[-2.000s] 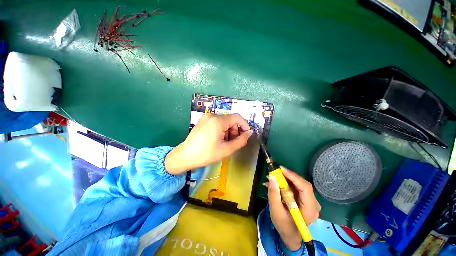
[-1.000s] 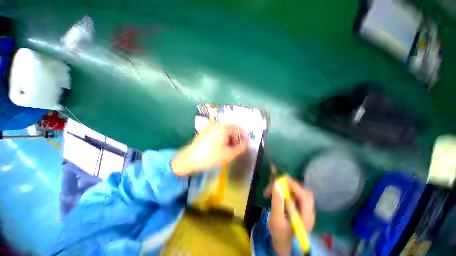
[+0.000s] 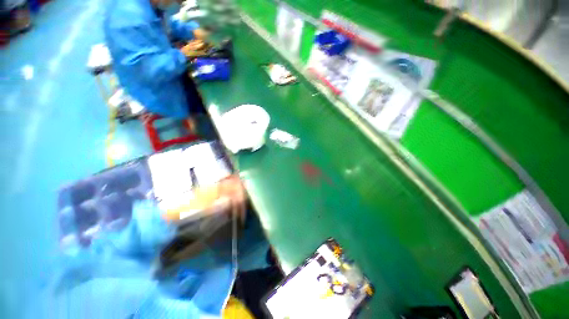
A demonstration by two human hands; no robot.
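Note:
My left hand (image 3: 215,198) is blurred, reaching over the near side of a dark tray (image 3: 106,198) left of the bench. White flat rectangles (image 3: 178,168) lie in the tray beside the hand. Whether the fingers hold one cannot be told. The open tablet unit (image 3: 315,290) lies on the green bench at the bottom, cut off by the picture's edge, with a large white area and small orange and dark parts along its far end. My right hand and the soldering iron are not in view.
A white roll (image 3: 245,127) stands at the bench edge, with a clear bag (image 3: 284,138) beside it and blurred red wires (image 3: 312,172) farther right. A person in blue (image 3: 146,59) works farther along the bench. A red stool (image 3: 168,132) stands beyond the tray. Another device (image 3: 472,296) lies at bottom right.
The view has swung left along the bench. My left hand has left the tablet and is now over the tray. My right hand and the yellow iron have gone out of view.

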